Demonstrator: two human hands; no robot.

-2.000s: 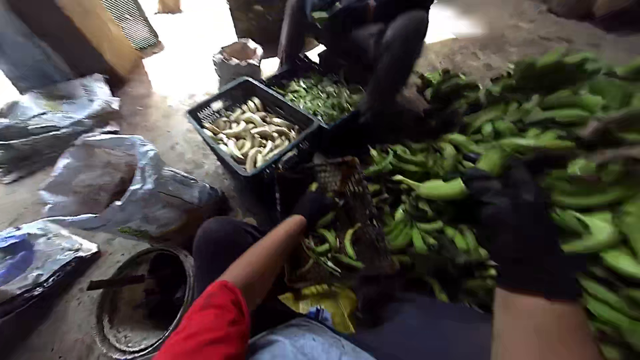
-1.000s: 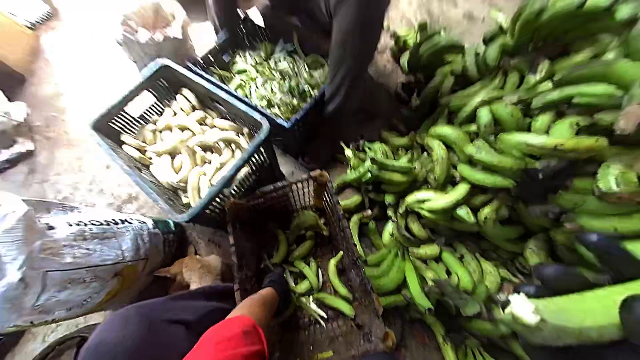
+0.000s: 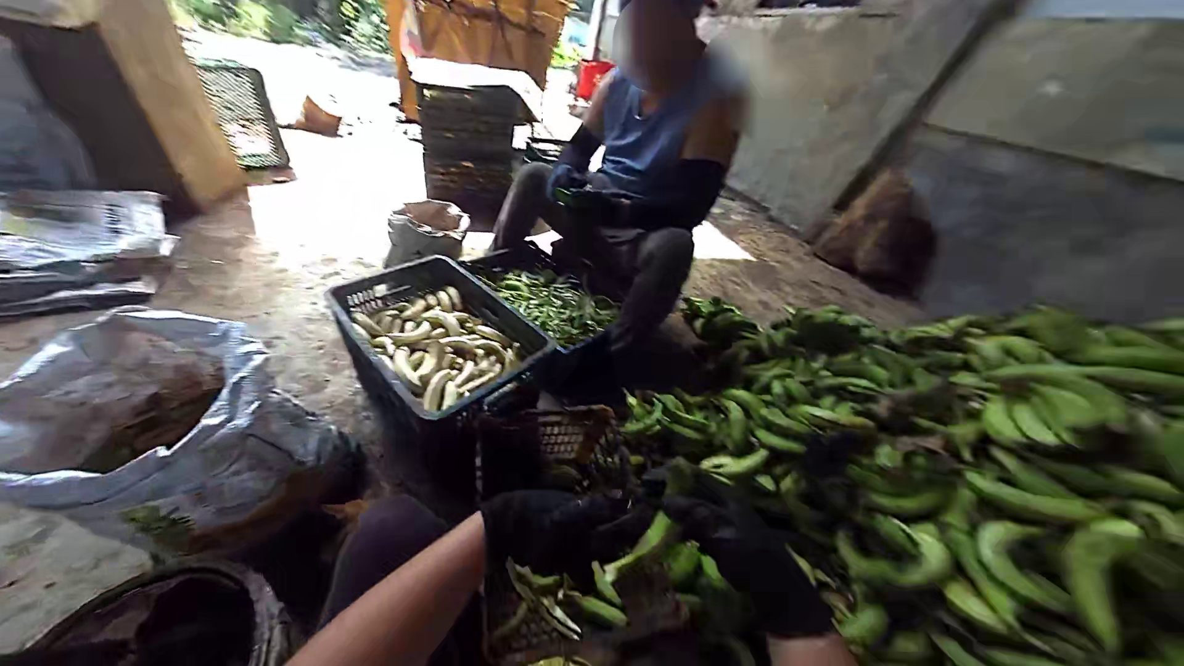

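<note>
Both my hands wear black gloves and meet above a brown slatted crate [image 3: 578, 435] in front of me. My right hand [image 3: 731, 536] is closed around a green plantain [image 3: 647, 546]. My left hand [image 3: 555, 532] is beside its upper end; blur and dark gloves hide its fingers and anything in them. Loose green plantains and peel [image 3: 555, 606] lie in the crate below. To the right spreads a large heap of green plantains [image 3: 925, 462]. Beyond my crate stands a dark crate of peeled plantains [image 3: 435, 347], with a second crate of green peels [image 3: 550, 305] touching its far side.
A person [image 3: 638, 157] with gloves and dark sleeves sits behind the peel crate. At left are a large open plastic sack [image 3: 277, 425], a round bucket [image 3: 250, 583] and folded sacks [image 3: 83, 231]. A small sack [image 3: 425, 231] stands farther back, before stacked crates [image 3: 472, 139].
My left hand has risen from inside the crate, and my two hands are now together over it. The view has tilted up, showing the seated person's upper body.
</note>
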